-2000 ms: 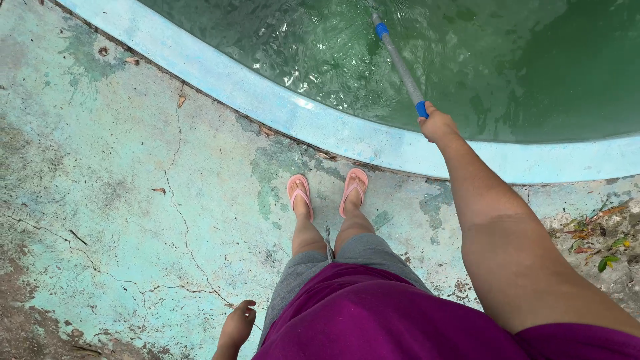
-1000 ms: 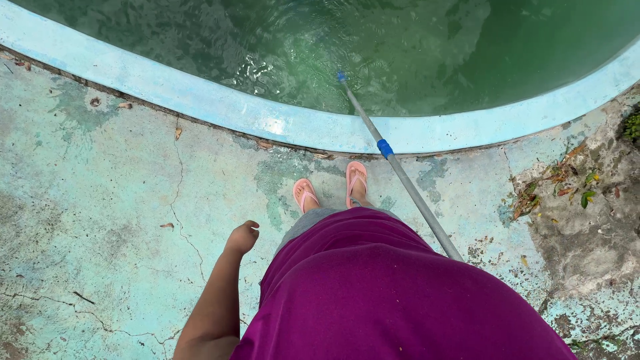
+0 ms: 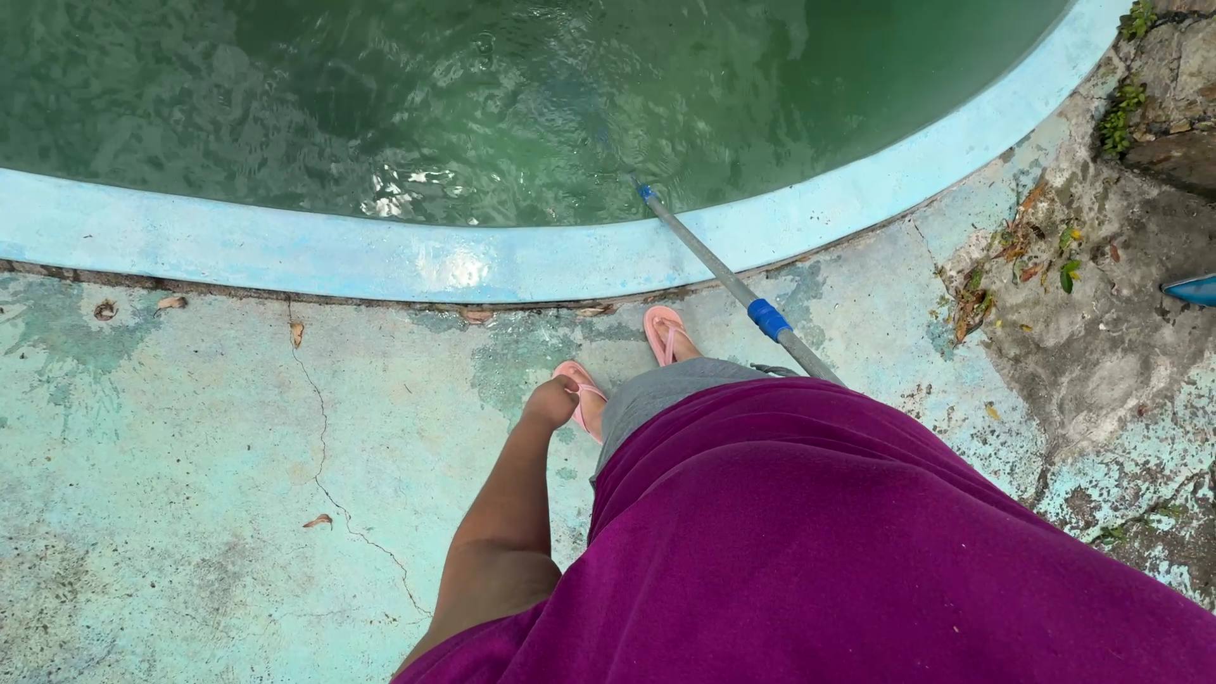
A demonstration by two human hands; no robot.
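My left hand (image 3: 552, 402) hangs low above the left one of my pink flip-flops (image 3: 666, 334), holding nothing that I can see; how far its fingers are bent is unclear. A grey telescopic pole (image 3: 711, 258) with blue collars slants over the pool's light blue rim (image 3: 380, 261). Its far end goes down into the murky green water (image 3: 532, 114), where whatever it bears is hidden. The near end passes out of sight behind my purple shirt (image 3: 807, 532). My right hand and arm cannot be seen.
Cracked, light green painted concrete (image 3: 190, 456) lies around my feet, with dry leaves scattered on it. To the right are rough bare ground, fallen leaves (image 3: 971, 302), small green plants (image 3: 1123, 119) and the tip of a blue object (image 3: 1192, 289) at the edge.
My right hand, seen on the pole two seconds ago, has gone out of view. The pole has been drawn back across the rim toward my body. My left hand has moved forward near my foot.
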